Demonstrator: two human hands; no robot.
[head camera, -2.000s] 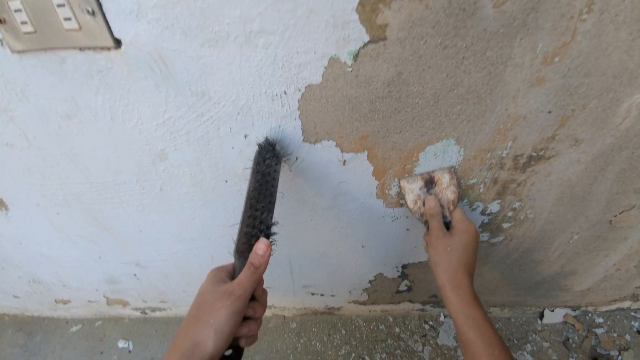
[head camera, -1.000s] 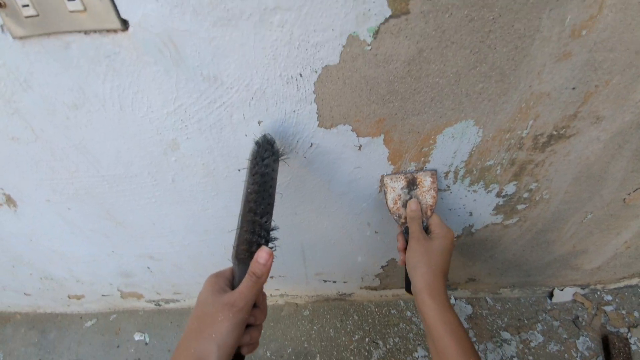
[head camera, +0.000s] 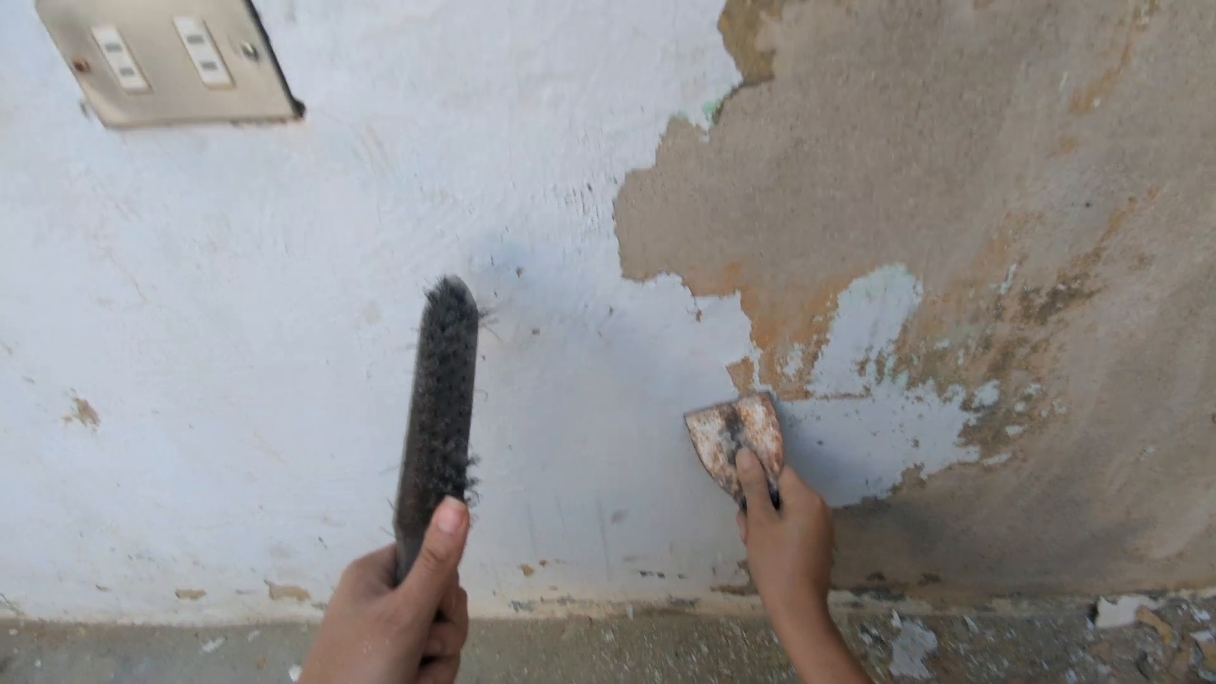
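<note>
My left hand (head camera: 404, 603) grips a dark bristled brush (head camera: 445, 399) by its lower end; the brush stands nearly upright in front of the white painted wall (head camera: 237, 351). At the right, my right hand (head camera: 784, 532) is closed around the handle of a rusty, paint-stained scraper (head camera: 736, 437), index finger laid along the blade's base. The blade's wide edge points up, over white paint just left of a leftover paint patch (head camera: 883, 427). Bare tan plaster (head camera: 855, 171) spreads above and to the right of it. Most of the scraper's handle is hidden by my fingers.
A metal outlet plate (head camera: 171, 57) with two white sockets is fixed at the wall's upper left. Along the wall's foot runs a rough concrete floor (head camera: 570, 651). Loose paint flakes (head camera: 912, 648) lie on it, thickest at the lower right.
The scraper has moved down and left from the edge of the bare plaster onto white paint. More white paint shows around the leftover patch than two seconds ago. My left hand still holds the brush upright.
</note>
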